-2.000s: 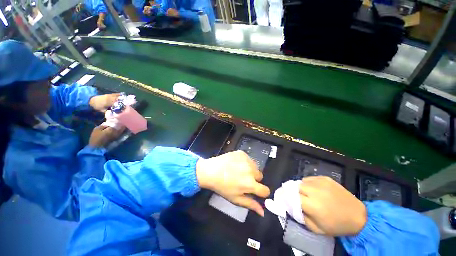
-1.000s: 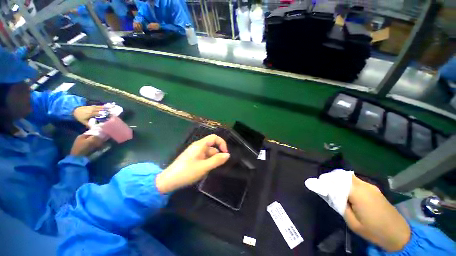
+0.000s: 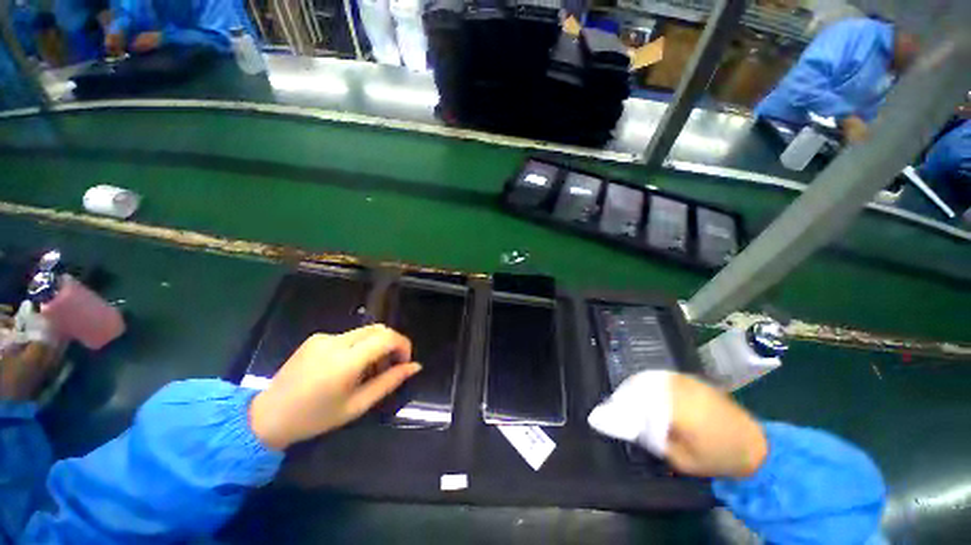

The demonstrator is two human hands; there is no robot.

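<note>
A black foam tray [image 3: 362,476] lies in front of me with phones side by side. Three lie glossy screen side up: one at the left [image 3: 309,319], one in the middle [image 3: 434,319], one right of it [image 3: 524,357]. The rightmost phone [image 3: 642,343] is dull with faint print lines. My left hand [image 3: 335,383] is over the two left phones, fingers curled, holding nothing visible. My right hand [image 3: 708,426] holds a white wipe [image 3: 636,413] at the lower part of the rightmost phone. A printed white label [image 3: 528,445] lies below the third phone.
A pale solvent bottle [image 3: 739,357] stands right of the tray by a slanted post [image 3: 830,170]. Another phone tray [image 3: 623,216] and a white roll-like wad [image 3: 111,201] lie on the green belt. A neighbour's hand is by a pink bottle [image 3: 83,313]. Black trays [image 3: 527,80] are stacked beyond.
The view has swung right. The middle phones now lie screen up side by side, where one was tilted before. My right hand with the wipe has come to the rightmost phone.
</note>
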